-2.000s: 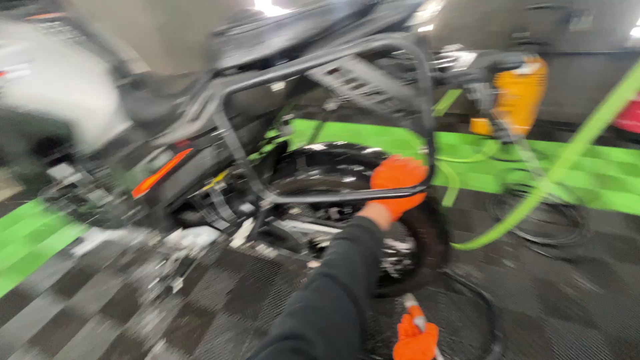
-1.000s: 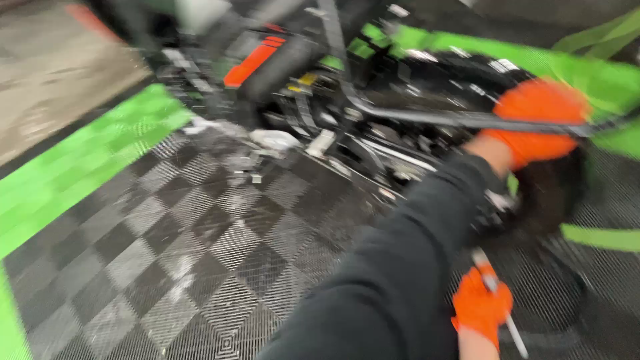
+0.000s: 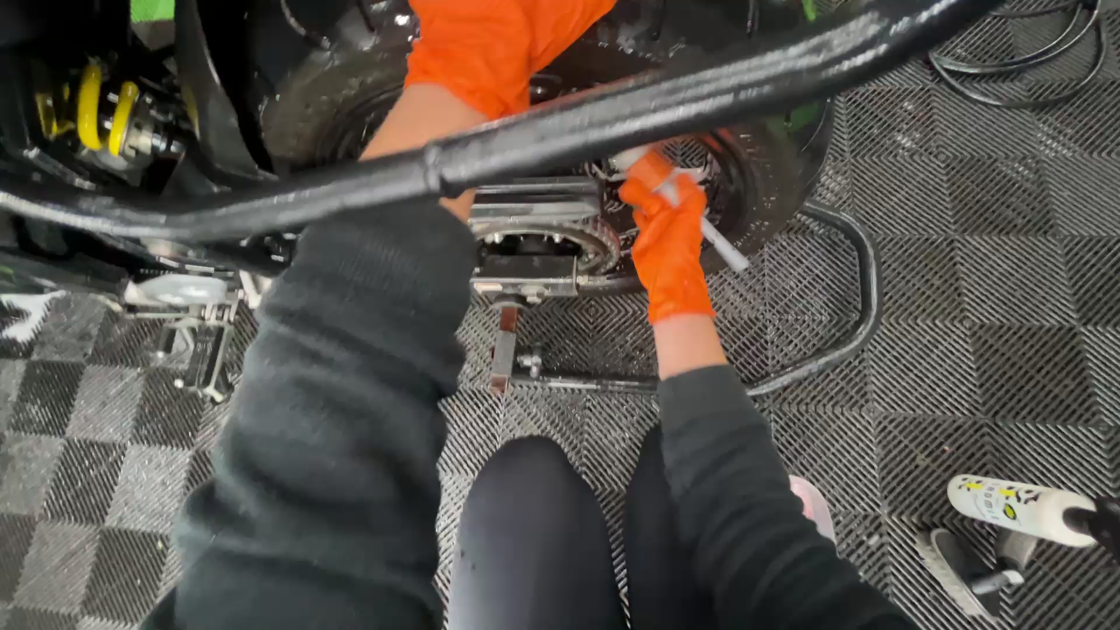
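Observation:
My left hand [image 3: 490, 52], in an orange glove, rests at the top of the motorcycle's rear wheel, beyond the black tubular rack [image 3: 665, 114]; its fingers are partly cut off by the frame edge, so its grip is unclear. My right hand [image 3: 669, 236], also in an orange glove, is closed around a brush [image 3: 724, 244] with a pale handle. The brush's head end lies against or close to the spokes of the rear wheel [image 3: 770, 175]; its bristles are hidden. Between the hands sit the swingarm [image 3: 534, 206] and the rear sprocket [image 3: 599, 245], both wet.
A black tubular paddock stand [image 3: 866, 280] surrounds the wheel's lower end. On the tiled floor at right lie a white spray bottle [image 3: 1015, 507], a brush [image 3: 949, 569] and, near my right sleeve, a pink item [image 3: 814, 507]. A coiled black hose [image 3: 1024, 70] is at the upper right.
The view has moved much closer and now looks down on the wheel. My right hand, which was below the wheel with the brush, is now up at the spokes.

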